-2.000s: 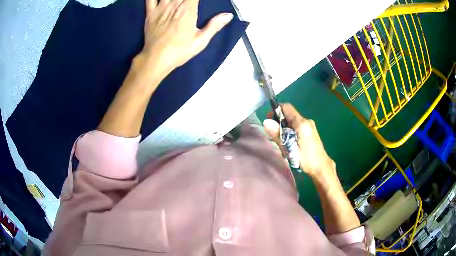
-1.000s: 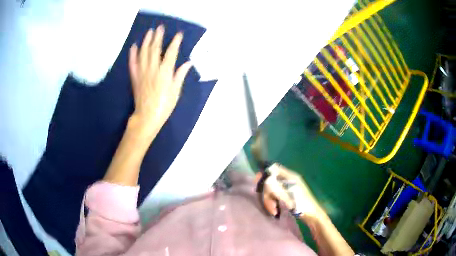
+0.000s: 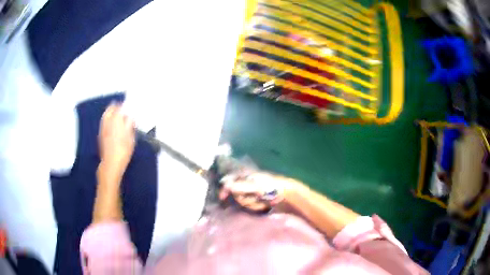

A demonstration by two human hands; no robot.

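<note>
The navy garment panel lies on the white table at the left. My left hand is on its upper part, near the top edge; blur hides whether the fingers pinch the cloth. My right hand holds the shears by the handles, just past the table's edge. The blades point up and left, and their tip reaches the panel's right edge near a small corner, close to my left hand. The blur hides whether the blades are open.
Another navy cloth lies at the far left of the white table. A yellow wire rack with red items stands beyond the table's right edge, over a green floor. A blue stool and a yellow-framed rack stand further right.
The view has turned, and the panel now shows further left and lower. The shears have swung left from beside the panel to its right edge. My left hand is still on the panel.
</note>
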